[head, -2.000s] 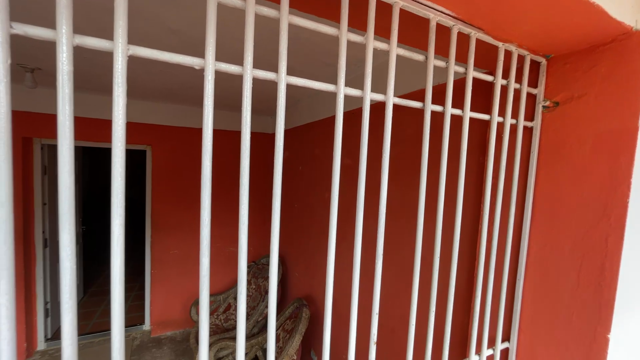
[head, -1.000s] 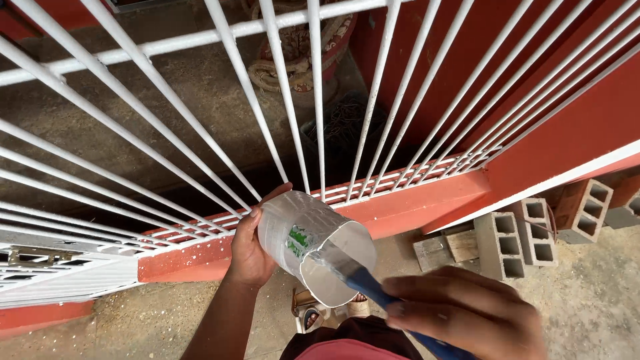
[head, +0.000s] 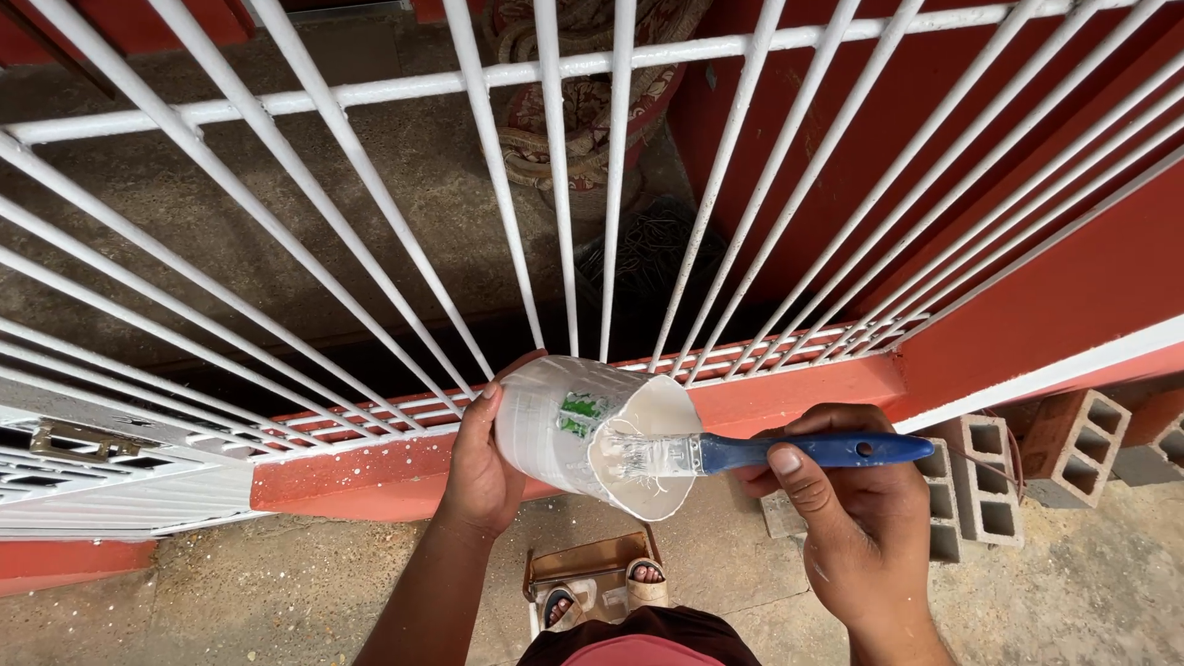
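Observation:
My left hand is closed around a cut, translucent plastic container with a green mark, tilted with its mouth to the right. White paint coats its inside. My right hand grips a paintbrush by its blue handle. The brush lies level, its white-coated bristles inside the container's mouth; whether they touch the wall cannot be told. Just beyond both hands rises a white-painted metal window grille, its bars running down to a red ledge.
Hollow concrete blocks stand on the ground at the right, beside a red wall. Below me, my sandalled feet rest on a brown and white support. Behind the bars are a patterned chair and a dark heap of thin pieces.
The view has swung down from the grille to my hands. Since one second ago, the brush has turned from slanting to level, and my right hand's fingers have shifted on its handle.

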